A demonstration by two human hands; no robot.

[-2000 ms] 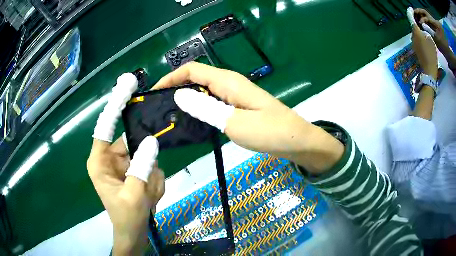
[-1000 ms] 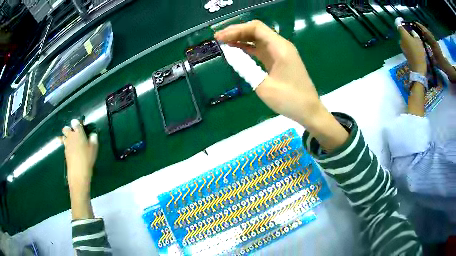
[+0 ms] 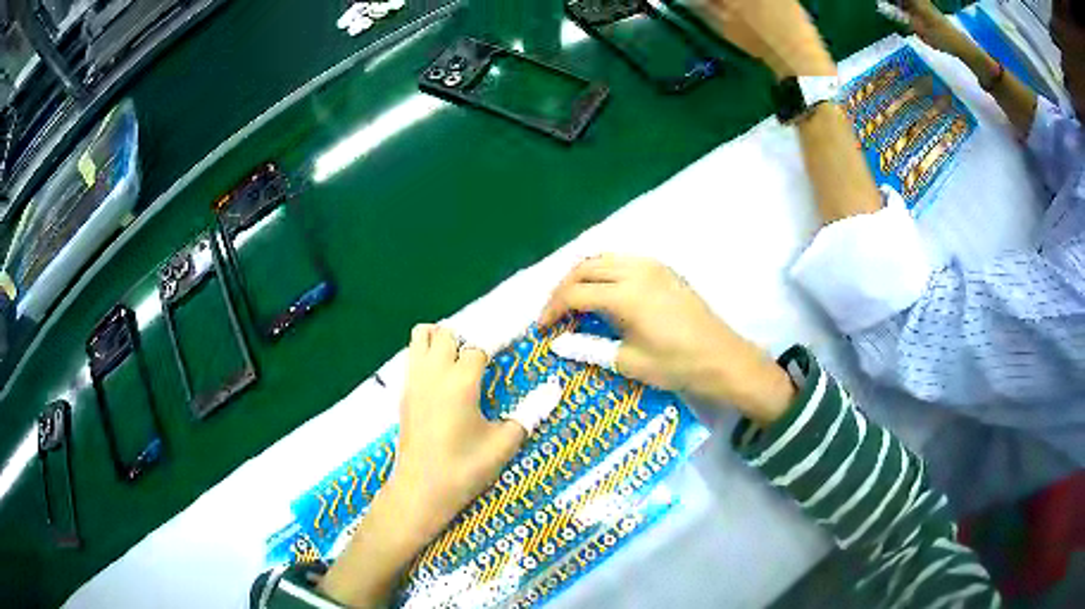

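Note:
A blue carrier sheet [image 3: 559,470] with rows of orange zigzag flex strips and white rings lies on the white bench cover; a second blue edge shows at its left. My left hand [image 3: 446,416] is at the sheet's far edge, its white-cotted thumb on top and its fingers past the edge. My right hand [image 3: 648,321] is at the far right corner, its white-cotted thumb on the strips and its fingers curled at the edge. Both hands appear to pinch the sheet. The fingertips are partly hidden, and no loose flex can be made out.
Several black phone frames [image 3: 205,321] lie along the green belt [image 3: 393,226]. A clear tray of sheets [image 3: 77,214] is at far left, a small white pile [image 3: 369,14] beyond the belt. A neighbouring person's arm [image 3: 833,155] reaches over the belt at right, beside another blue sheet [image 3: 910,119].
My hands have come from over the belt down to the blue sheet. The phone frame held two seconds ago is out of my hands. The frames show farther left, and the view has shifted right.

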